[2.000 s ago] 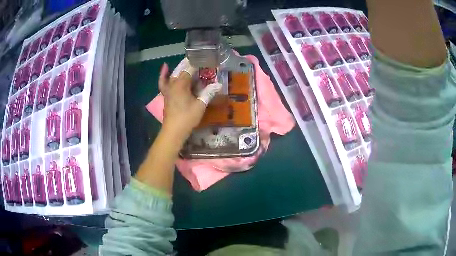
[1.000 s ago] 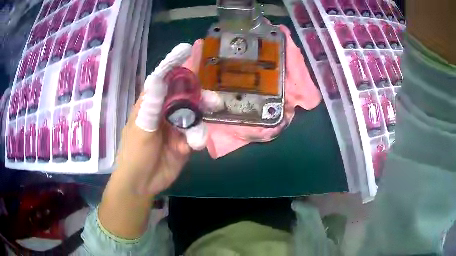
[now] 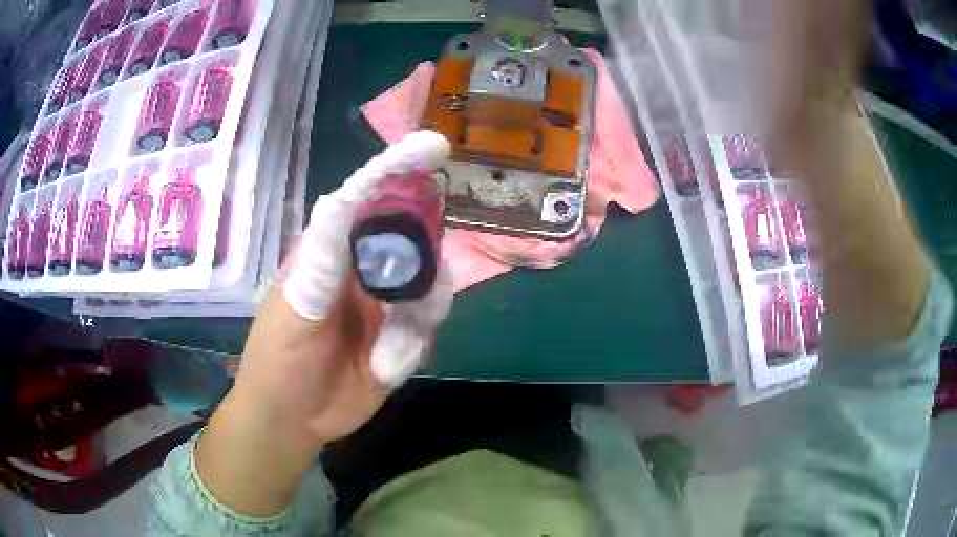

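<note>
My left hand, with white finger cots, holds a pink bottle in front of the press base, its dark base end with pale round centre facing me. The press base carries orange pads and a silver locating fixture with nothing on it. My right hand is a blur at the upper right, over the right tray stack; its fingers cannot be made out, nor whether it holds anything.
Stacked blister trays of pink bottles stand at the left, with one pocket gap in the top one. More trays stand at the right, partly behind my right arm. A pink cloth lies under the press base on the green bench top.
My left hand took the bottle from under the press head towards me and turned its base end to face me. My right arm came down into view over the right trays. The view shifted.
</note>
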